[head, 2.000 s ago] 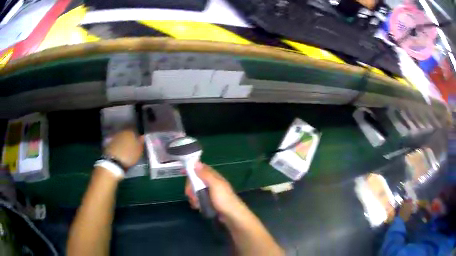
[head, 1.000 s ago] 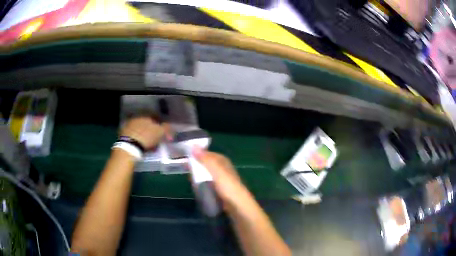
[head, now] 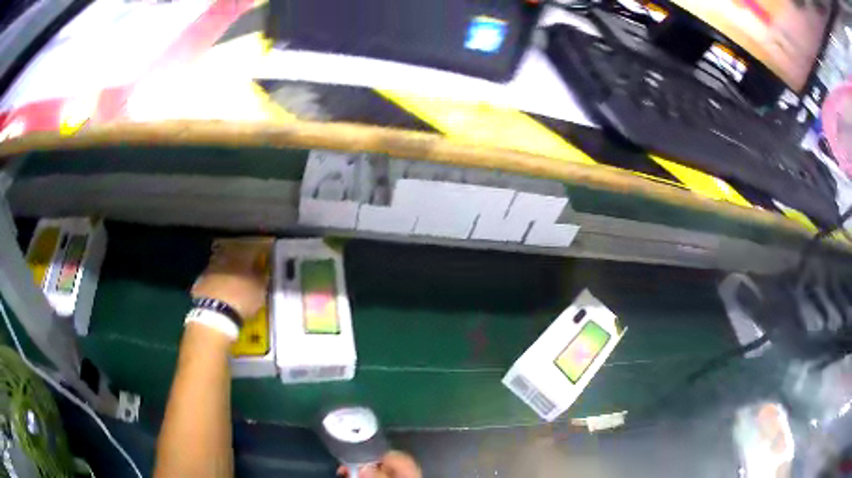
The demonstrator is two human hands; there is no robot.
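My left hand (head: 229, 288) lies over the upper part of a white box with a yellow panel (head: 250, 334); its fingertips are hard to make out. Touching it on the right is a white box lid (head: 316, 308) with a green-red phone picture. My right hand (head: 392, 465), cut off by the bottom edge, holds the grey-white barcode scanner (head: 351, 431) just below the boxes, head up. Another picture box (head: 565, 357) lies tilted on the green belt to the right.
A box with yellow and picture parts (head: 70, 271) stands at far left, beside a metal post and a green fan (head: 33, 420). White accessory boxes (head: 439, 207) line the ledge behind. Above are the striped shelf edge and keyboard (head: 682, 112). A blurred black cable crosses at right.
The phone and grey box interior under my hands no longer show; the yellow panel and picture lid show there now. My right hand with the scanner has moved down, away from the boxes.
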